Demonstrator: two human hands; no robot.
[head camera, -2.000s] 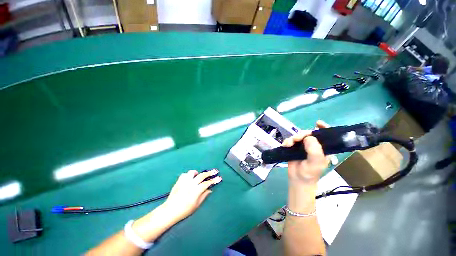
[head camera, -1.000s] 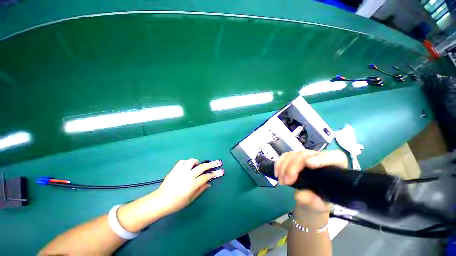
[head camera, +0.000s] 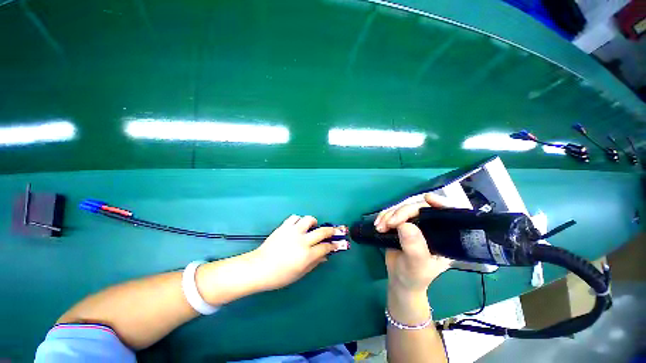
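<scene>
My left hand (head camera: 294, 248) holds the connector end of a black cable assembly (head camera: 191, 232) down on the teal bench. Its pale and coppery tips (head camera: 341, 239) stick out past my fingers. The blue and red plug (head camera: 104, 208) lies at the cable's far left end. My right hand (head camera: 411, 244) grips the black electric screwdriver (head camera: 467, 235), held nearly level. Its nose is right at the connector tips; whether bit and screw touch cannot be seen. The pale screw feeder (head camera: 501, 177) stands behind the screwdriver, partly hidden by it and my right hand.
A dark block (head camera: 44, 214) with a thin metal rod lies at the left. The glossy green conveyor (head camera: 269, 78) runs along the back, with several harnesses (head camera: 559, 145) at the right. The thick power cord (head camera: 574, 322) loops at the right, near cardboard (head camera: 584, 291) and a white item (head camera: 540, 269).
The screwdriver has moved left from over the feeder to the connector tips. My left hand keeps its hold. The view has shifted, showing more of the bench front.
</scene>
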